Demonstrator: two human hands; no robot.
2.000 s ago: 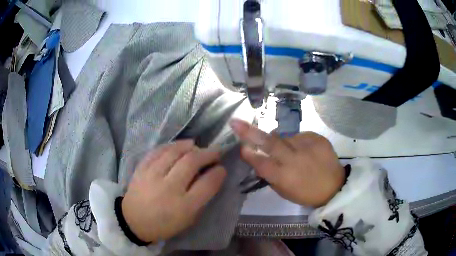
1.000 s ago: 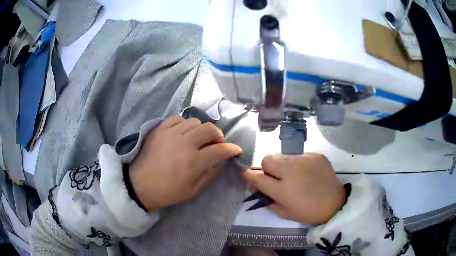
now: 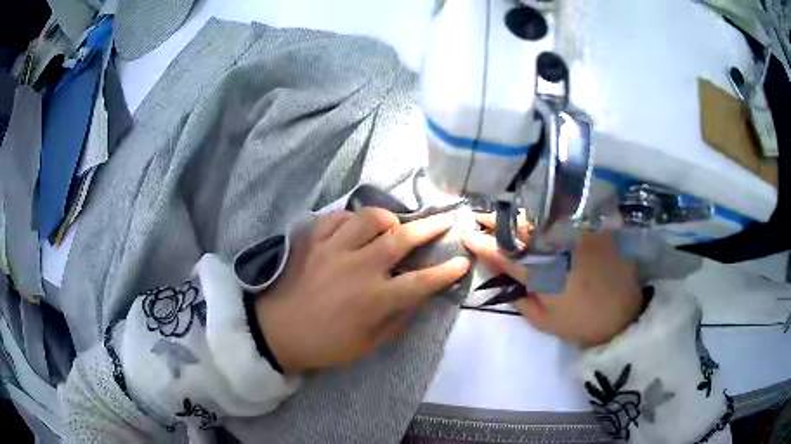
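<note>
The light grey garment panel (image 3: pixel 286 113) lies over the table left of the machine head and down to the front edge. A smooth darker grey fabric piece (image 3: pixel 263 260) curls up beside my left hand. My left hand (image 3: pixel 347 290) lies flat on the fabric, fingers spread and pressing it beside the needle area. My right hand (image 3: pixel 572 282) is under the machine head, its fingertips at the fabric edge by the presser foot; it is partly blurred and partly behind machine parts. Black thread snips (image 3: pixel 499 290) stick out from the right palm. The needle is hidden.
The white machine head (image 3: pixel 642 95) with blue stripe and shiny curved guard (image 3: pixel 568 165) fills the upper right. A black strap and brown card (image 3: pixel 733 130) are on it. Cut pieces, one blue (image 3: pixel 69 130), lie far left. A tape-like strip (image 3: pixel 520 429) edges the table.
My right hand has moved right and up, under the machine head. My left hand has gone from pinching the fabric to lying spread on it, nearer the needle. The machine appears further right in view.
</note>
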